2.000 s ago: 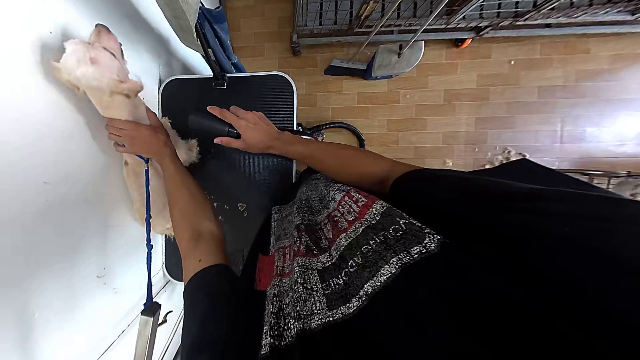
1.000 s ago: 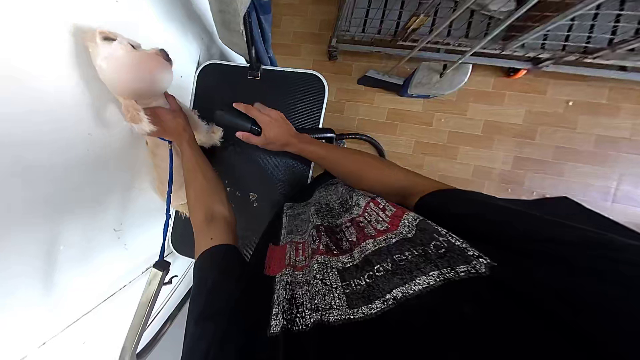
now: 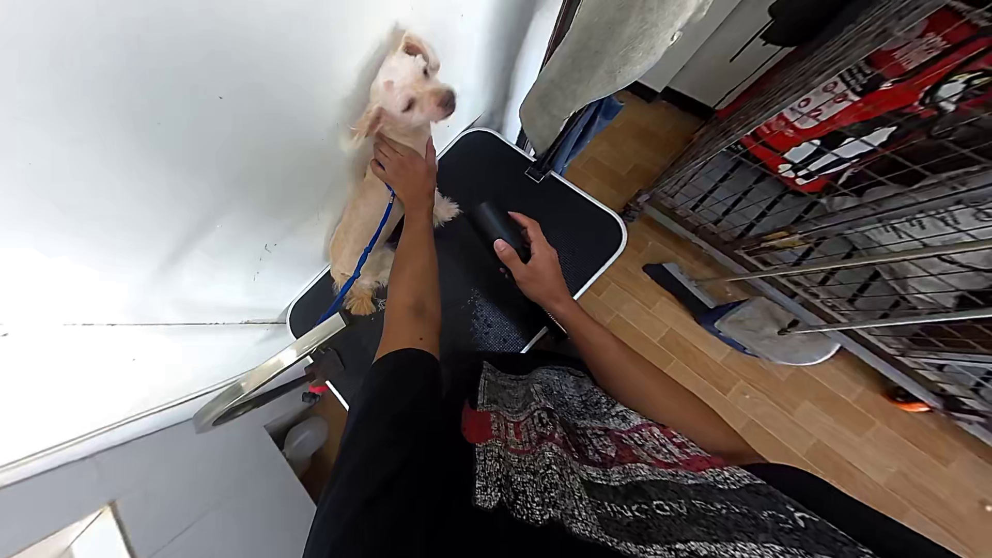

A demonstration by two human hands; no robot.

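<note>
A small cream-coloured dog (image 3: 360, 221) sits on the black grooming table (image 3: 577, 221) against the white wall, its face turned toward the right. My left hand (image 3: 408, 172) is around the dog's neck and upper chest, with the fingers at its throat. A blue grooming loop (image 3: 370, 246) runs from the dog's neck to a metal grooming arm (image 3: 283, 358). My right hand (image 3: 536, 262) grips a black cylindrical nozzle (image 3: 496, 226), probably of a pet dryer, over the table. The nozzle's open end points toward the dog's front paw. Loose bits of hair lie on the table.
A grey towel (image 3: 601, 66) hangs beyond the table's far corner. To the right are a wire cage (image 3: 806, 232) and, on the wood-look floor, a broom head (image 3: 680, 291) and a dustpan (image 3: 775, 329). A pale round container (image 3: 306, 442) is below the table at left.
The dog's head, raised and blurred a second ago, now faces right. My left hand stays at its neck, where two seconds ago it was on the body. The view has turned.
</note>
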